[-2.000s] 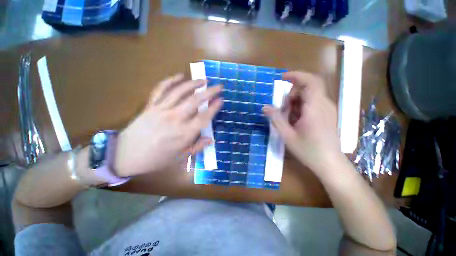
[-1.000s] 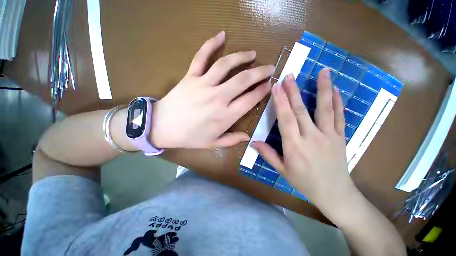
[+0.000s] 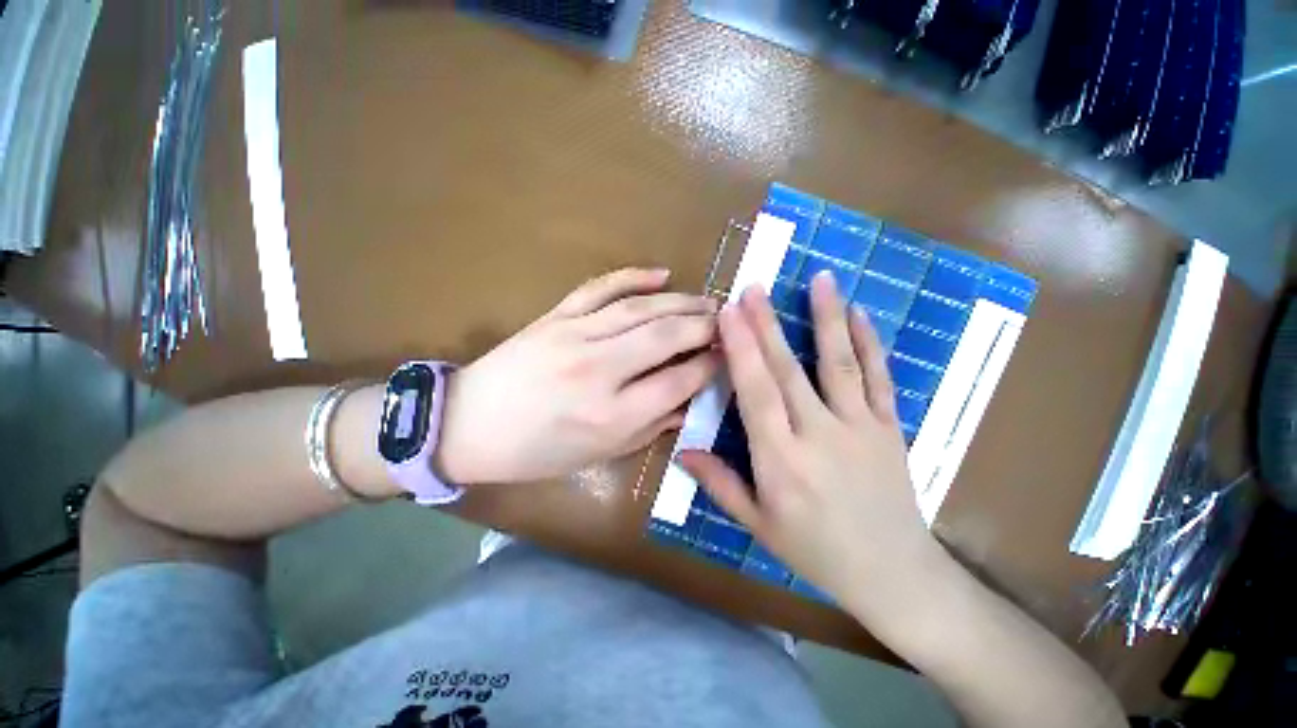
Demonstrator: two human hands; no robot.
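A blue solar cell panel (image 3: 854, 228) with silver lines lies tilted on the brown bench. A white strip (image 3: 770, 250) lies along its left side and another white strip (image 3: 973, 359) along its right side, with a thin ribbon line over it. Thin wire (image 3: 724, 258) sticks out at the panel's left edge. My right hand (image 3: 818, 441) lies flat on the panel, fingers spread, fingertips partly on the left strip. My left hand (image 3: 590, 377) lies on the bench with its fingertips at the panel's left edge, touching or nearly touching my right fingers. Neither hand visibly grips anything.
Ribbon bundles lie at left (image 3: 177, 199) and right (image 3: 1169, 548). A single white strip (image 3: 273, 199) lies left, a white strip stack (image 3: 1159, 405) right and another pile (image 3: 40, 128) far left. Cell strings (image 3: 1146, 86) stand at upper right. A yellow patch (image 3: 1209, 674) shows at lower right.
The view has turned, so the panel appears slanted. My right hand has moved from the right strip onto the panel's middle. My left hand has come off the panel to its left edge.
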